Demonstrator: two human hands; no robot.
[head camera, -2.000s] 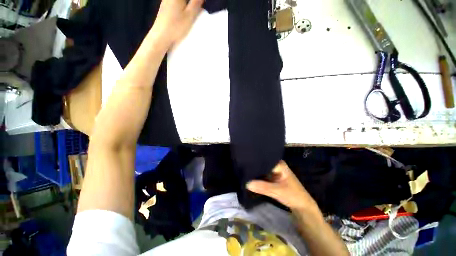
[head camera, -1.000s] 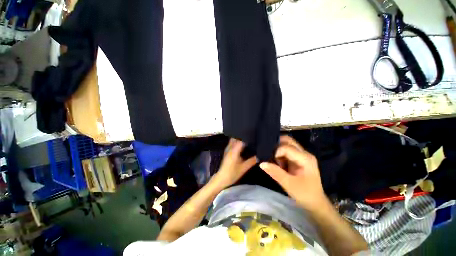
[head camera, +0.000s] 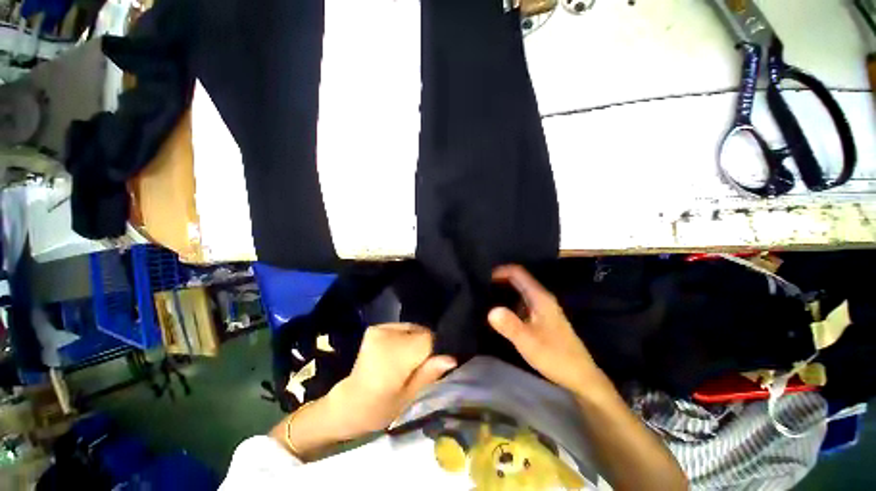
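Observation:
A long black garment panel (head camera: 480, 144) lies over the white table and hangs over its front edge toward my body. My left hand (head camera: 389, 369) is closed on the panel's near end, below the table edge. My right hand (head camera: 538, 326) is at the panel's right side, with thumb and forefinger apart; whether the fingers hold cloth is hidden against the black. A second black panel (head camera: 283, 144) lies to the left, joined to heaped black cloth (head camera: 125, 153).
Large shears (head camera: 778, 125) lie on the table (head camera: 644, 173) at right. Metal plate parts (head camera: 540, 14) show at the top edge. Below are blue crates (head camera: 134, 292), black cloth with cream scraps, a red item (head camera: 754, 385) and striped cloth (head camera: 749, 441).
My left hand came down from the panels on the table to the near panel's end, now closed as a fist. My right hand has opened its thumb and forefinger. The panel end is drawn slightly left.

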